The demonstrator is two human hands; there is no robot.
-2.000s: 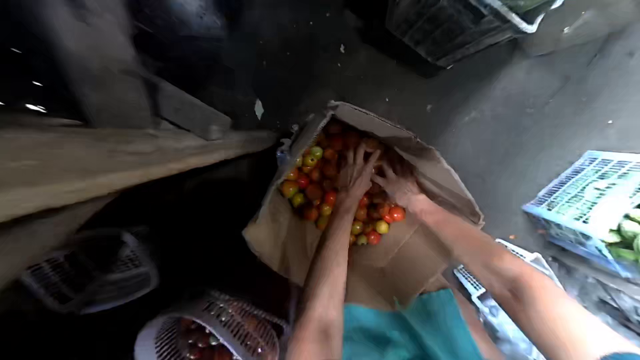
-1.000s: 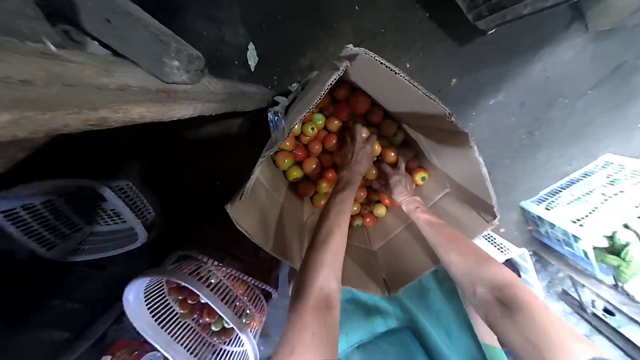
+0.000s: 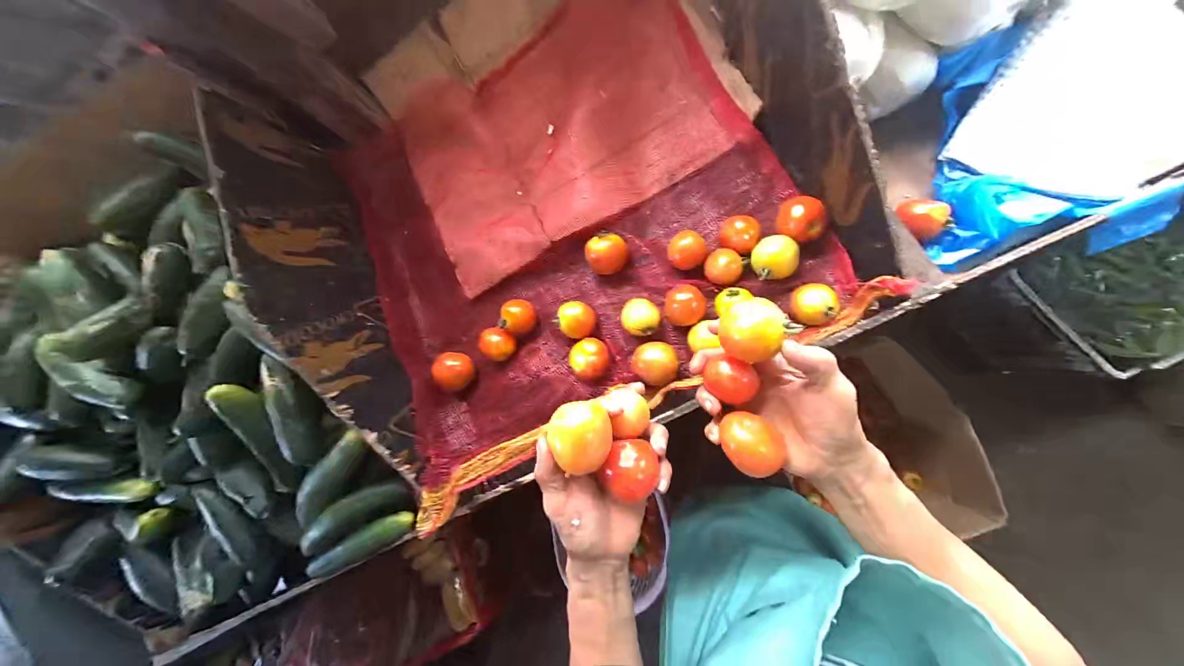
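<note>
My left hand [image 3: 597, 518], palm up, holds several tomatoes [image 3: 631, 470], red and orange-yellow, at the front edge of a display bin. Close by on the right, my right hand [image 3: 814, 407] also holds several tomatoes [image 3: 752, 444], one yellow-orange on top and redder ones below. Just beyond both hands, loose red, orange and yellow tomatoes [image 3: 589, 359] lie scattered on a dark red mesh sack [image 3: 444, 314] that lines the bin. Behind them the lining is a paler red over cardboard [image 3: 592, 139].
Cucumbers [image 3: 250, 425] fill the compartment on the left, behind a printed cardboard divider [image 3: 305, 240]. One tomato [image 3: 923, 219] lies right of the bin beside blue plastic [image 3: 999, 217]. Below are a cardboard box [image 3: 953, 453] and a purple-rimmed basket [image 3: 655, 578].
The view has swung from the cardboard box of tomatoes on the floor to the display bin. Both hands, earlier inside that box, are now out of it and hold tomatoes.
</note>
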